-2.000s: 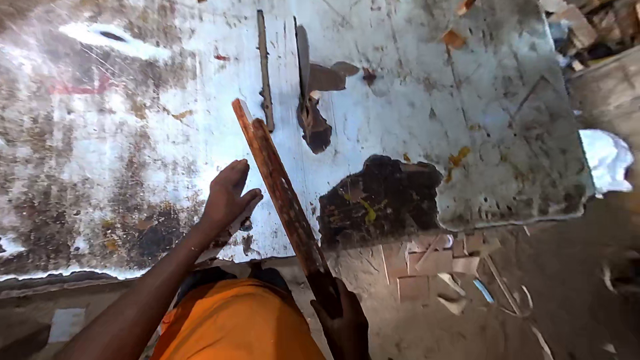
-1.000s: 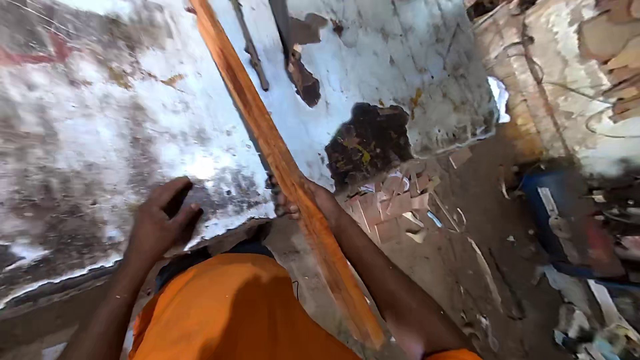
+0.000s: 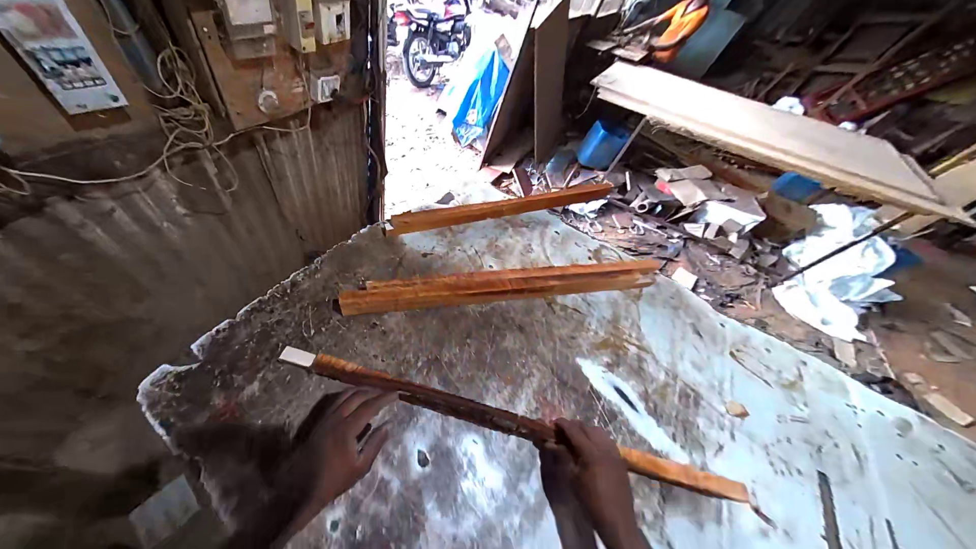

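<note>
My right hand (image 3: 591, 457) grips a long reddish-brown wooden strip (image 3: 457, 408) right of its middle, and the strip slants across the worktable. My left hand (image 3: 347, 435), fingers slightly spread, is just below the strip near its left end; whether the fingertips touch it is hard to tell. A pale block-like piece (image 3: 297, 356) shows at that end. Farther off, wooden strips (image 3: 496, 288) lie side by side across the scuffed, whitish table (image 3: 473, 343). Beyond them another wooden strip (image 3: 499, 207) lies near the table's far end.
A corrugated wall (image 3: 267, 198) with loose cables (image 3: 183, 114) runs along the left. Wood scraps (image 3: 709, 206) and white sheeting (image 3: 835, 267) litter the floor at right, below a long pale board (image 3: 762, 130). A motorcycle (image 3: 435, 38) stands outside the doorway.
The view has swung widely to the table's other end, where more wooden strips now show. My right hand still holds a wooden strip, which now lies more crosswise in front of me.
</note>
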